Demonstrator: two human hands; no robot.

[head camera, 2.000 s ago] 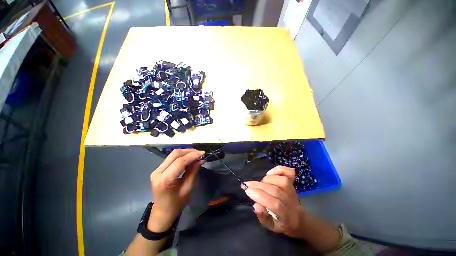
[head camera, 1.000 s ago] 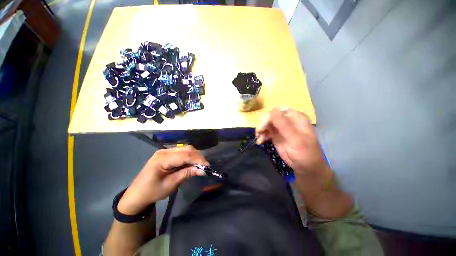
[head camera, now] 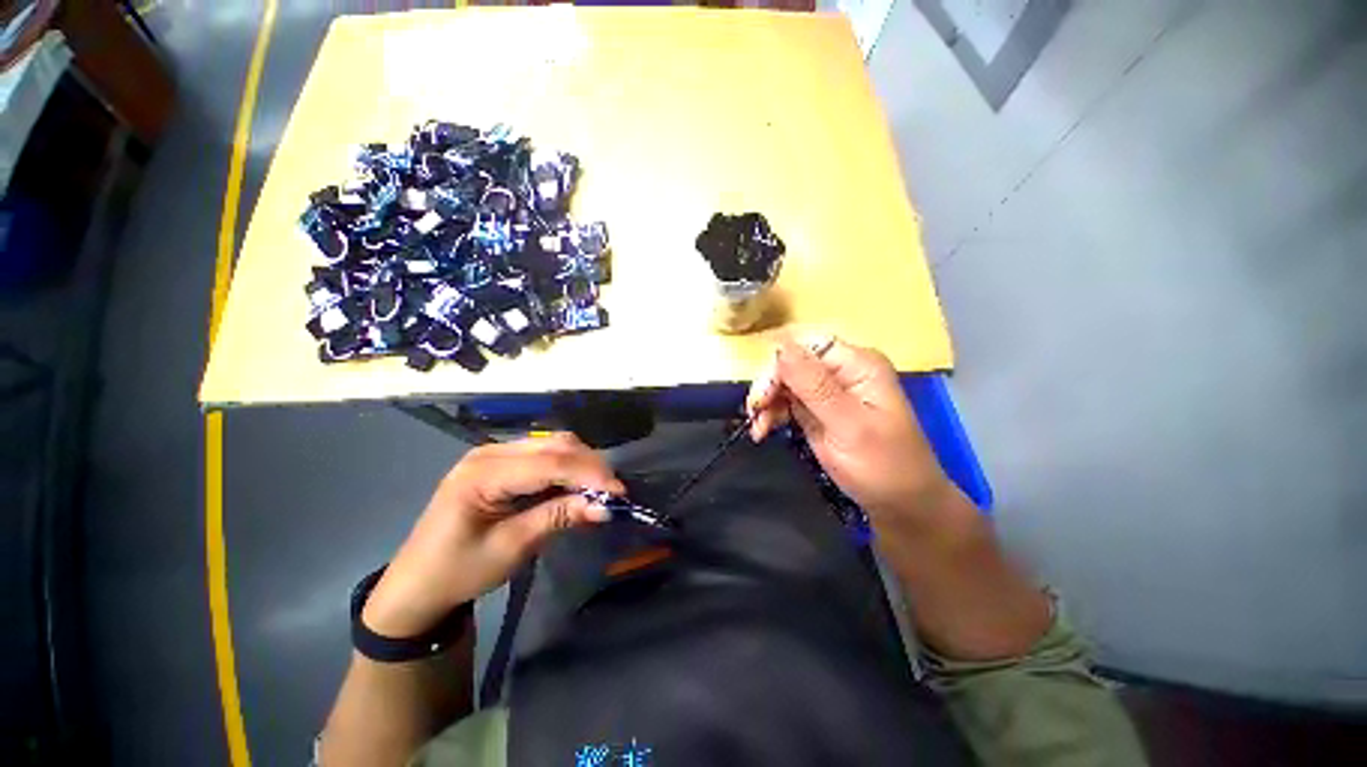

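Observation:
My left hand (head camera: 525,502) pinches a small black tab (head camera: 633,511) with a silver glint between thumb and fingertips, over my lap. My right hand (head camera: 840,412) holds a thin dark applicator (head camera: 712,460) in its fingertips. The rod slants down and left, its tip at or very near the tab's right end; whether they touch is hard to tell against the dark apron. A small pale cup with an uneven black top (head camera: 742,250) stands on the right of the table.
A heap of black tabs with silver loops (head camera: 450,255) lies on the left of the yellow table (head camera: 660,90). A blue crate (head camera: 948,442) with dark pieces sits below the table's right edge, partly behind my right hand. My dark apron (head camera: 705,644) covers my lap.
Since the first frame, my right hand has moved up towards the table edge and the tab in my left hand has come lower. Since the second, the rod has shifted slightly left.

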